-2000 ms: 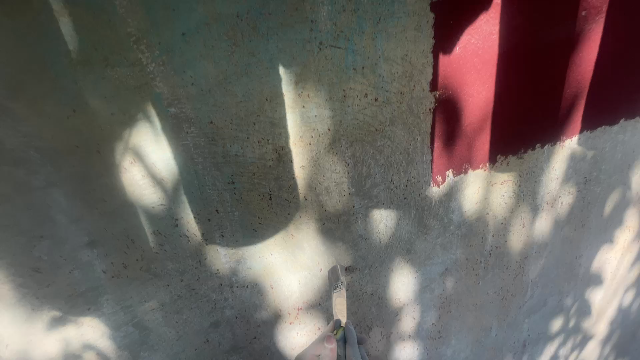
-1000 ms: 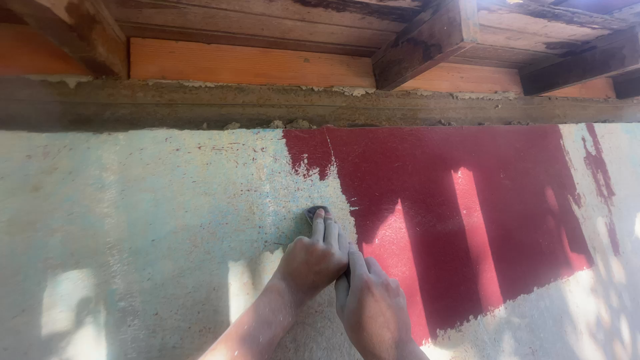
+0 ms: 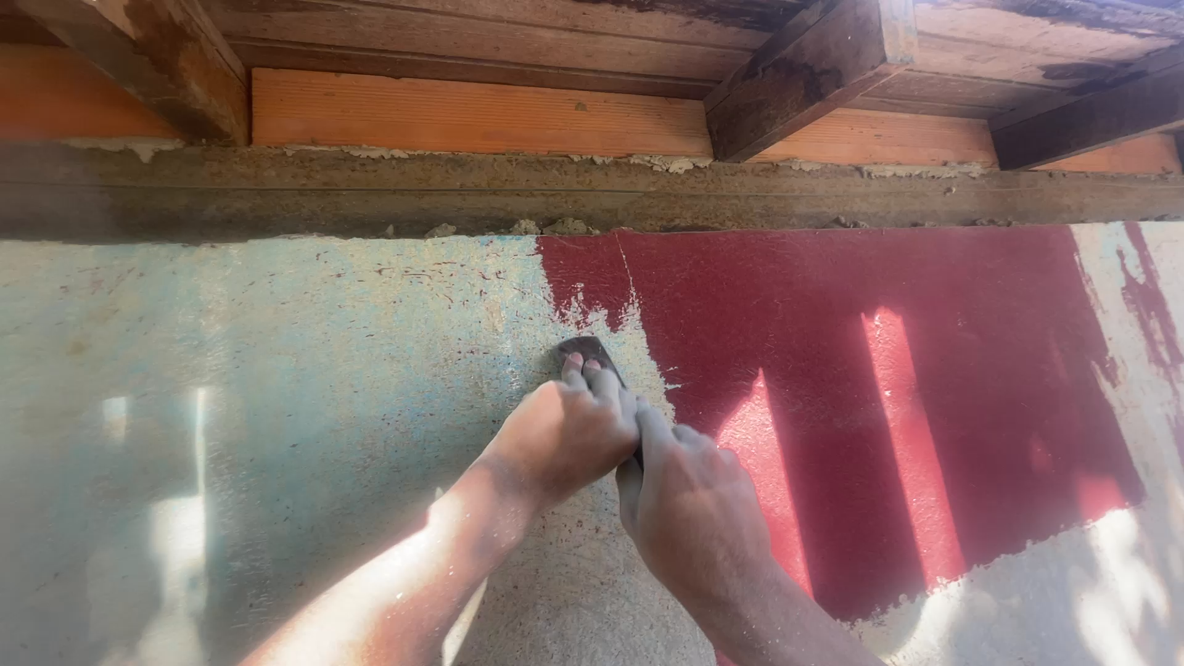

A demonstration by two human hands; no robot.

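A flat metal scraper (image 3: 590,350) lies against the wall (image 3: 370,388), its blade just below the ragged lower edge of a narrow strip of red paint. My left hand (image 3: 578,430) presses on the scraper near the blade, with two fingertips on the metal. Lower and to the right, my right hand (image 3: 694,495) is closed around the handle, most of which it hides. The two hands touch. Dark red paint (image 3: 814,370) covers the wall on the right; to the left the surface is pale blue-green and cream, with small red specks.
A rough concrete ledge (image 3: 444,190) with mortar lumps runs along the wall's top. Above it are orange wooden boards (image 3: 481,111) and dark wooden rafters (image 3: 814,79) that jut toward me. Patches of sunlight fall on the wall.
The view has swung up from a lower part of the wall since two seconds ago. Over the last second both hands have stayed together on the scraper, near the red paint's left edge.
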